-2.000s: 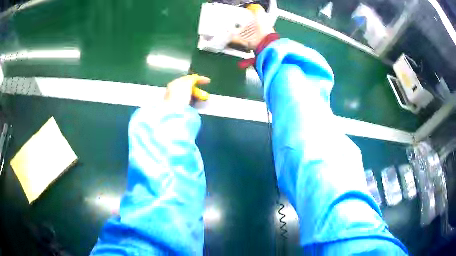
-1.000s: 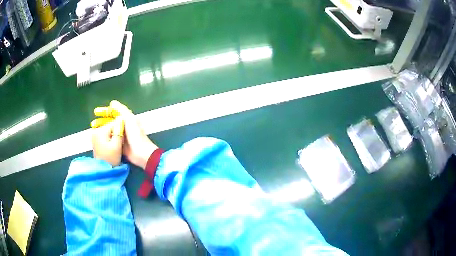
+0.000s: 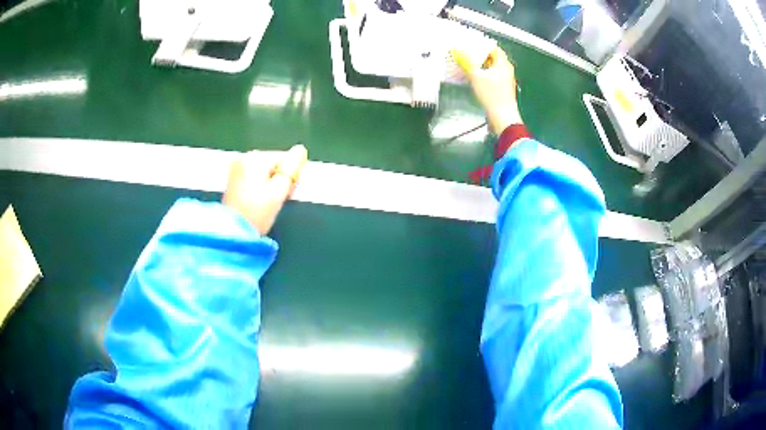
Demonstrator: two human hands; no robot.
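A white projector housing point(image 3: 395, 52) with a handle-like stand sits on the green strip beyond the pale rail, at the top centre. My right hand point(image 3: 491, 80), with yellow finger cots and a dark red wrist strap point(image 3: 511, 138), is at the housing's right side. Its fingers are bent; whether they grip the housing cannot be told. My left hand point(image 3: 264, 186) is over the pale rail, away from the housings, with its fingers curled together. No object shows in it.
Another white housing point(image 3: 206, 23) stands at the upper left and a third point(image 3: 632, 117) at the right. The pale metal rail point(image 3: 378, 192) crosses the view. Bagged optical sheets point(image 3: 620, 329) and crumpled plastic sleeves point(image 3: 690, 323) lie at right. A pale yellow card point(image 3: 15, 264) is at the left edge.
The view has swung to the right. My hands were together near the rail; now they are apart, and my right hand has reached out to a housing on the far strip.
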